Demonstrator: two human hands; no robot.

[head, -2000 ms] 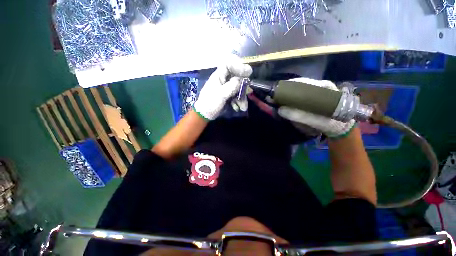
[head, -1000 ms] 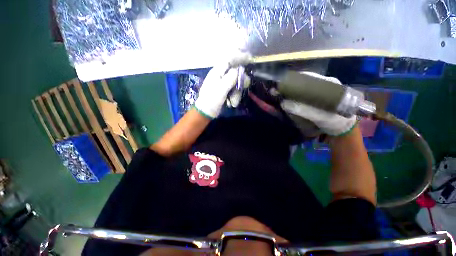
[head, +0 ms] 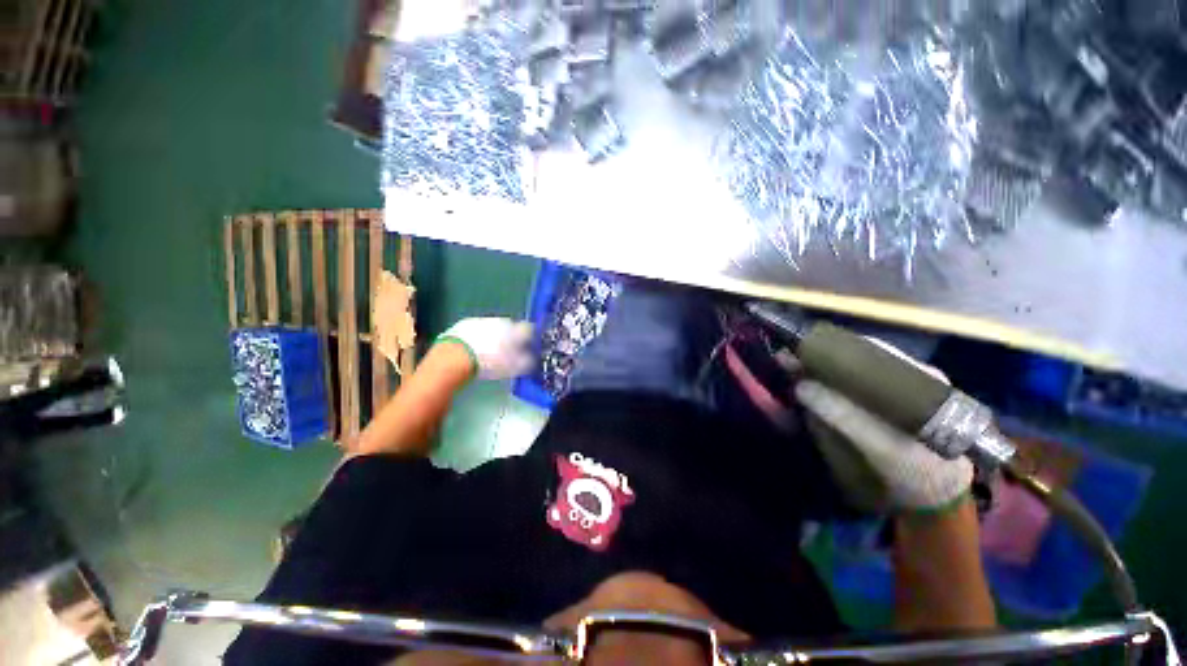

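Observation:
My right hand (head: pixel 898 449), in a white glove, is closed around the olive-green air screwdriver (head: pixel 866 373). Its dark nose points up and left, just below the table edge. My left hand (head: pixel 499 347), in a white glove with a green cuff edge, is at the left rim of a blue bin (head: pixel 530 386) of silver parts under the table. Its fingers are blurred, and whether it holds anything cannot be told. No small metal part shows at the driver tip.
The metal-topped table (head: pixel 625 221) bears a heap of thin screws (head: pixel 846 143), a squarish fastener pile (head: pixel 456 117) and grey metal pieces (head: pixel 1080 104). An air hose (head: pixel 1074 518) curves at right. A slatted pallet (head: pixel 349 273) with another blue bin (head: pixel 303 384) stands left.
My left hand has left the driver tip and moved left and down to the bin. The small metal part no longer shows. The view has shifted and turned, with more tabletop showing.

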